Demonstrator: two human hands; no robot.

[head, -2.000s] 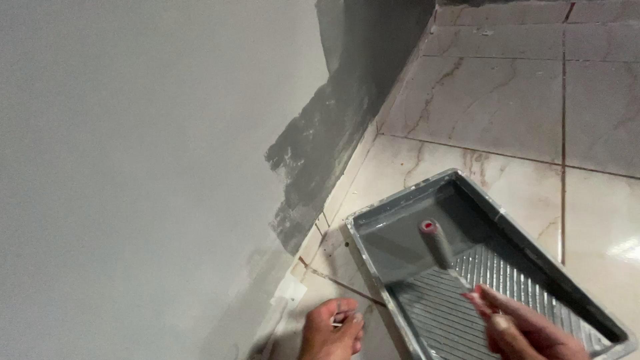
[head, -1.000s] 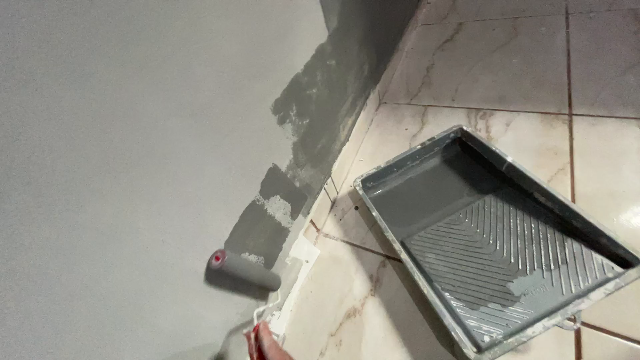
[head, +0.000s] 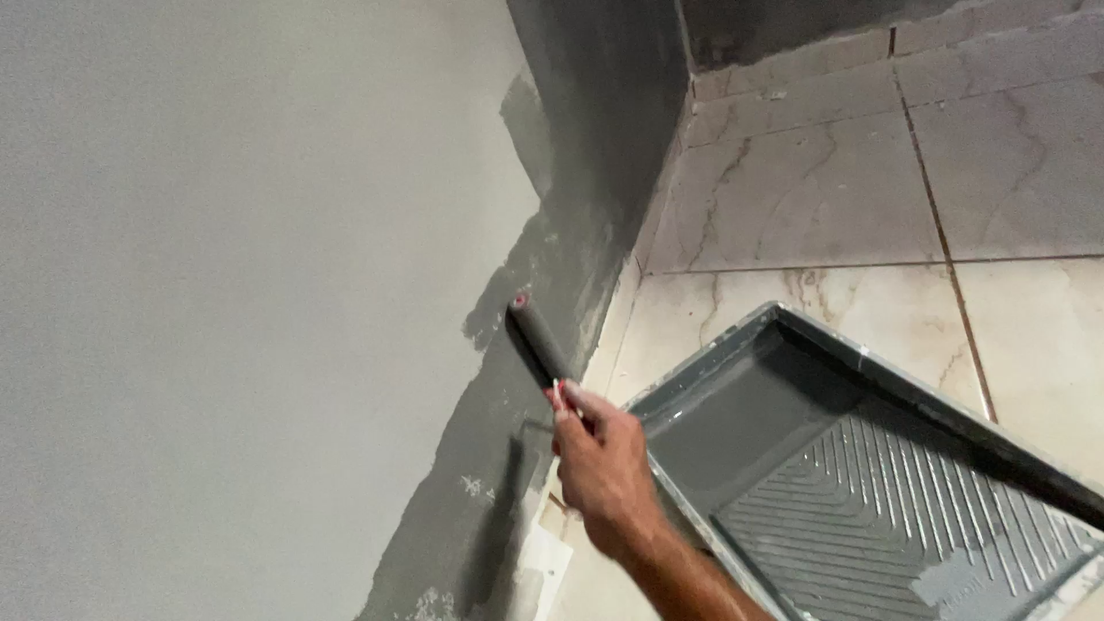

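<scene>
My right hand (head: 604, 466) grips the red handle (head: 562, 397) of a small paint roller. The roller's dark grey sleeve (head: 539, 341) lies against or just off the wall, over a band of dark grey paint (head: 483, 431) along its foot; contact is hard to tell. Below and right of my hand, a grey paint tray (head: 772, 310) rests on the floor, with grey paint (head: 742, 414) in its well and a wet ribbed slope (head: 871, 500). My left hand is out of view.
A pale grey wall (head: 259, 302) fills the left side. Light tile skirting (head: 617, 323) runs along its foot to a corner, where a dark grey wall (head: 776, 30) meets it. Marble-patterned floor tiles (head: 802, 190) extend behind the tray. A white patch (head: 543, 561) lies near the wall's lower edge.
The roller has gone from over the tray to the low wall, then farther up along it. Dark paint now covers more of the wall's foot. My left hand, seen two seconds ago, has left view.
</scene>
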